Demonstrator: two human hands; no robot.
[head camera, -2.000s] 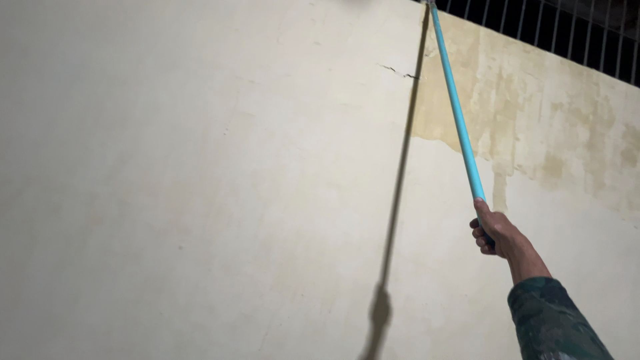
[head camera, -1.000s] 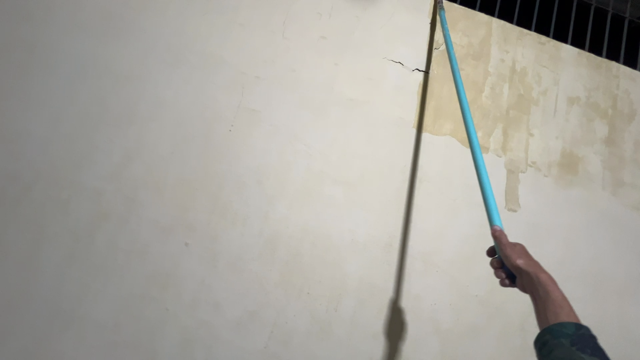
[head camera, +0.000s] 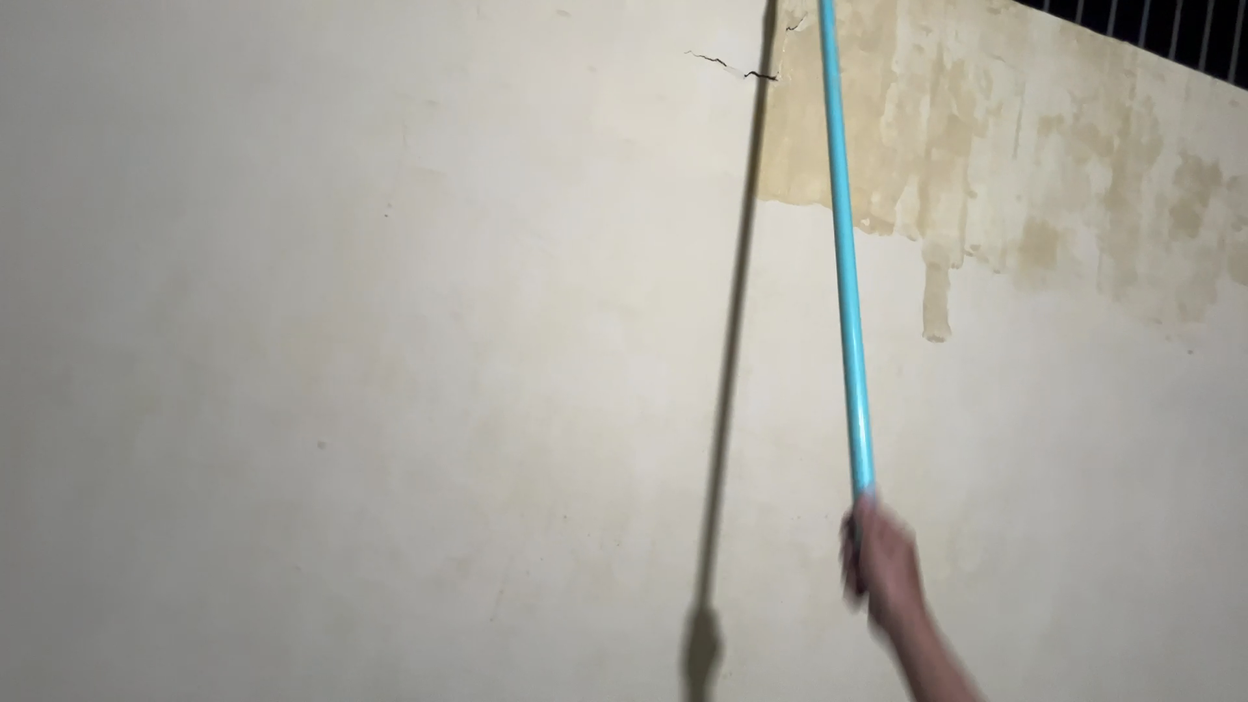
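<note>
My right hand (head camera: 880, 561), a little blurred, is closed around the lower end of a light-blue pole (head camera: 846, 263) at the lower right. The pole rises nearly upright and leaves the view at the top edge, so its far end is hidden. Behind it stands a cream-coloured wall (head camera: 439, 341). A darker, damp-looking tan patch (head camera: 1043, 175) with a ragged lower edge and a drip mark covers the wall's upper right. The shadow of the pole and hand falls on the wall to the left of the pole. My left hand is out of view.
Dark metal bars (head camera: 1170, 34) stand above the wall's sloping top edge at the upper right. A thin crack (head camera: 760, 75) runs across the wall near the pole's shadow, at the tan patch's left edge.
My right hand has moved down and a little to the left with the pole, which now stands more upright. The pole's upper end has gone out of view, and so has the camouflage sleeve.
</note>
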